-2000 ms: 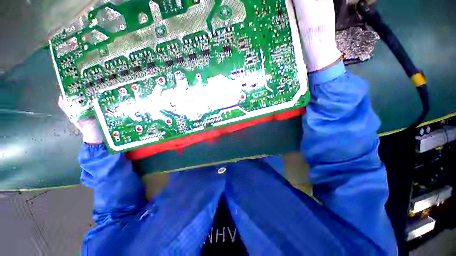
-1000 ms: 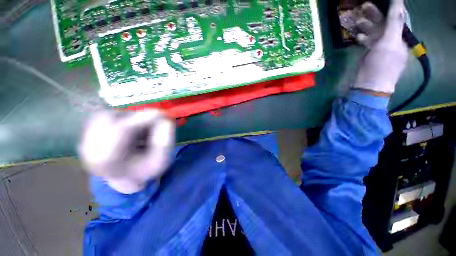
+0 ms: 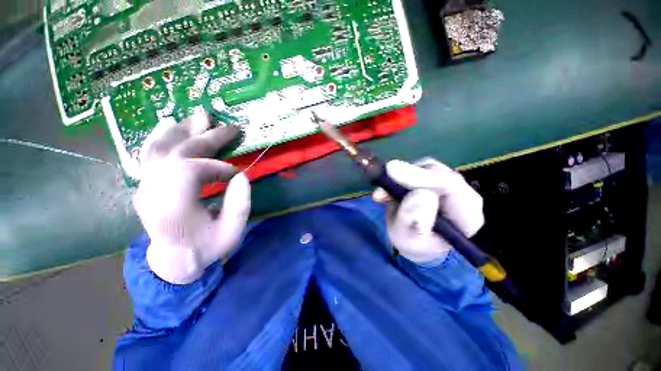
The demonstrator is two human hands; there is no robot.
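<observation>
The large green circuit board lies on the bench over a red carrier, with glare on its lower part. My right hand, in a white glove, holds the soldering iron like a pen. The iron's tip is over the board's lower edge; whether it touches is not clear. My left hand, gloved with darkened fingertips, is at the board's lower left edge. It holds thin solder wire between thumb and fingers, its end pointing towards the board.
A holder with silvery-grey crumbly metal wool stands right of the board. A black curved piece lies at far right. Wire runs across the green mat from the left. A dark equipment rack is below the yellow bench edge.
My hands have left the board's sides. My right hand has taken up the iron from the right and brought it to the board. My left hand now holds solder wire at the lower edge.
</observation>
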